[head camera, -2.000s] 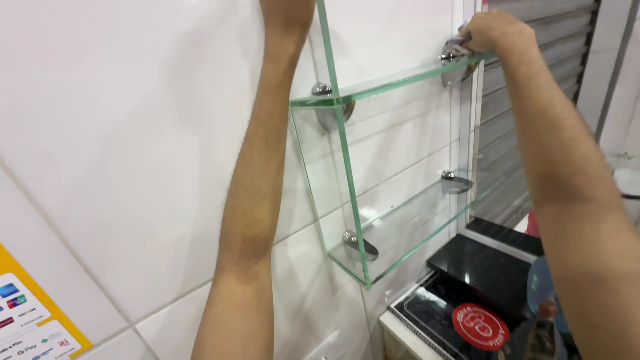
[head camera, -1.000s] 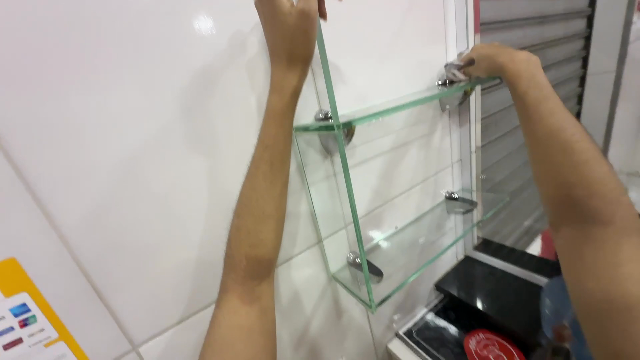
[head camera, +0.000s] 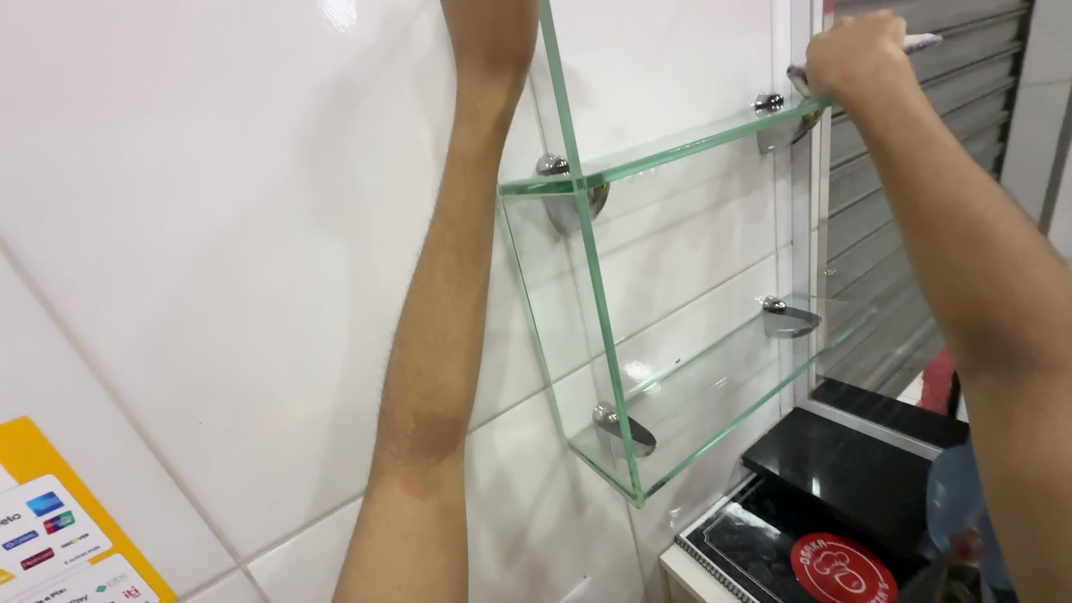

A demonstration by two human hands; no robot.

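A glass shelf unit with green-tinted edges (head camera: 703,149) is fixed to the white tiled wall by chrome shelf brackets (head camera: 624,429). My left hand (head camera: 492,33) is raised beside the upright glass panel's upper part; its fingers are cut off by the top edge, so its grip is hidden. My right hand (head camera: 858,54) is closed around a crumpled whitish-and-dark cloth (head camera: 924,42), just above the right end of the middle glass shelf. The cloth sticks out on both sides of the fist. The lower glass shelf (head camera: 729,377) rests in two brackets below.
Below right are a black stone ledge (head camera: 837,461) and a spiral-bound black book with a round red emblem (head camera: 844,569). Behind my right arm stand a ribbed metal shutter (head camera: 879,209) and a bluish translucent object (head camera: 950,494). A yellow-bordered sign (head camera: 84,511) is lower left.
My left hand has moved up, partly out of the picture. My right hand stays near the right end of the middle shelf, with more of the cloth showing.
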